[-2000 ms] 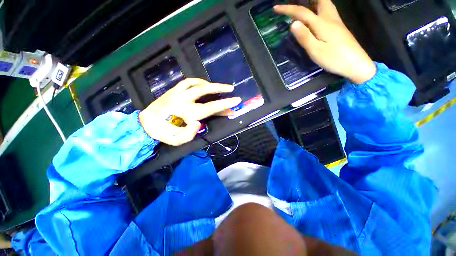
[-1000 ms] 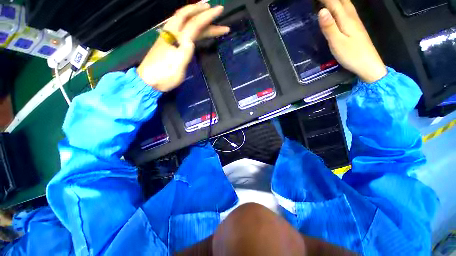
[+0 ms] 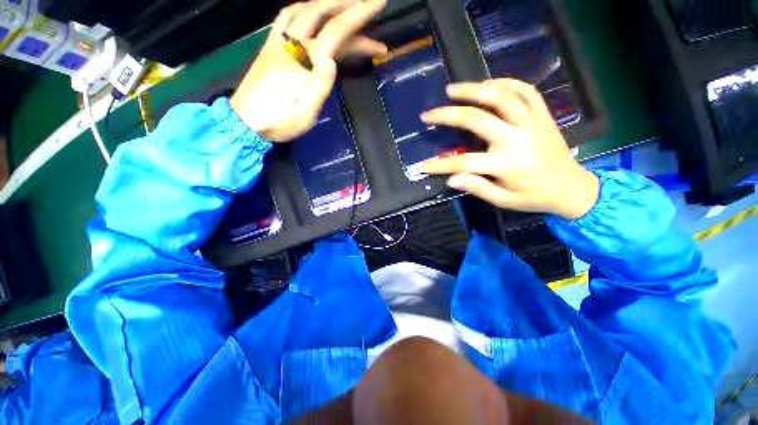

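A black phone tray (image 3: 291, 236) lies across the bench with several smartphones in its slots. My right hand (image 3: 507, 153) is spread over the lower part of the phone (image 3: 407, 91) in one slot, fingers apart. My left hand (image 3: 291, 75) is raised over the upper part of the phone (image 3: 328, 158) to its left, empty, with a yellow item (image 3: 294, 46) on a finger. Another phone (image 3: 519, 41) lies in the right slot. Dark screens show red and white strips at their lower ends. Whether any fingertip touches a screen is unclear.
A thin white wire (image 3: 387, 236) hangs at my lap. A power strip (image 3: 46, 41) and white adapter (image 3: 125, 75) are at the upper left on the green mat (image 3: 62, 100). Another black tray (image 3: 702, 116) with phones is at the right. Blue sleeves of another person (image 3: 54, 378) show lower left.
My right hand has moved left and down from the right phone to the phone beside it. My left hand has risen off the lower part of the phones. The tray has shifted between frames.
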